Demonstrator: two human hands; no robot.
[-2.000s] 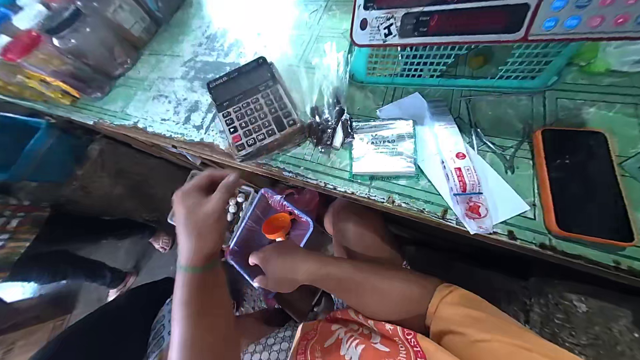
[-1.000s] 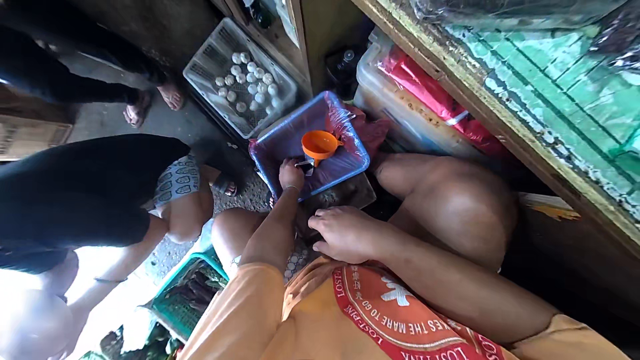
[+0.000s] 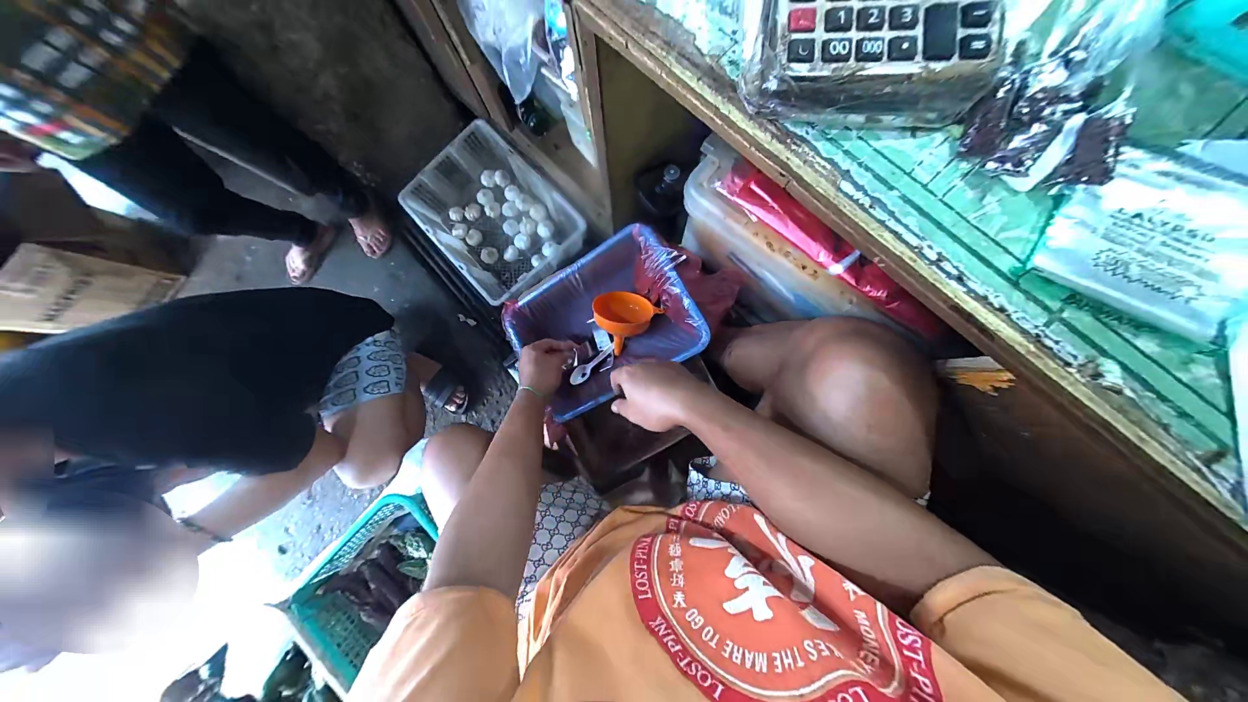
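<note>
A blue plastic basket lined with clear plastic stands in front of my knees. Inside it lie an orange plastic funnel and a white plastic spoon. My left hand is at the basket's left side, its fingers bent beside the spoon and a small item too blurred to name; whether it grips anything is unclear. My right hand rests over the near rim, fingers curled, just below the funnel's spout. What its fingertips touch is hidden.
A white crate of round whitish balls stands beyond the basket. The green counter with a calculator overhangs at right, above a lidded plastic box. A person in black crouches at left near a green vegetable basket.
The view has swung down from the counter top to the basket. Since one second ago, my right hand has moved up to the basket's near rim.
</note>
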